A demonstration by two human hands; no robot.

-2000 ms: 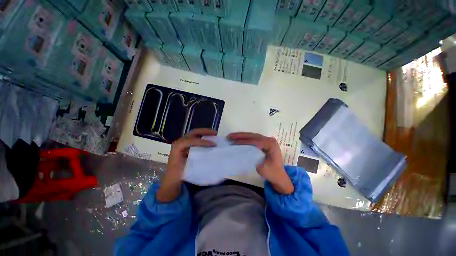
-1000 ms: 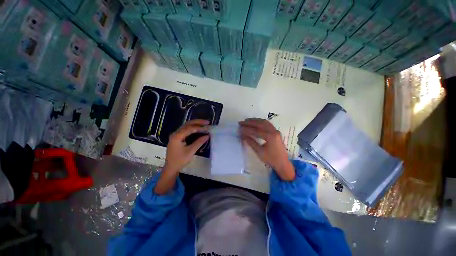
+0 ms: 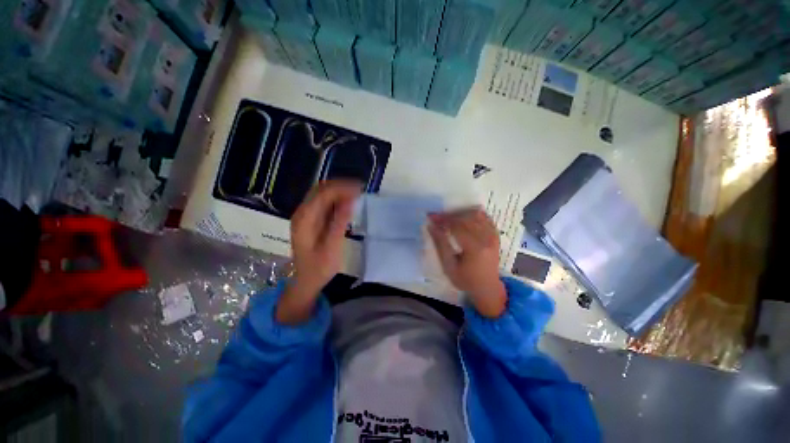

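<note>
A white packed mailer (image 3: 395,247), folded into a box-shaped bundle with a crease across it, is in front of my body at the table's near edge. My left hand (image 3: 324,227) is at its left side, blurred, with fingers and thumb close to its upper left corner. My right hand (image 3: 466,242) is at its right side, also blurred, fingers curled near the upper right edge. Whether either hand grips the mailer cannot be told. A fanned stack of empty poly mailers (image 3: 611,247) lies on the right side of the table.
Teal product boxes (image 3: 407,65) stand in rows along the back, with more stacked (image 3: 130,60) at the left. The printed board (image 3: 433,160) covers the table. Shiny brown wrapped material (image 3: 693,251) edges the right. A red stool (image 3: 80,264) stands on the littered floor at left.
The bundle was held wide and flat, then turned narrower; now it shows a crease across its middle. Both hands have moved slightly and are blurred. The whole view has shifted a little.
</note>
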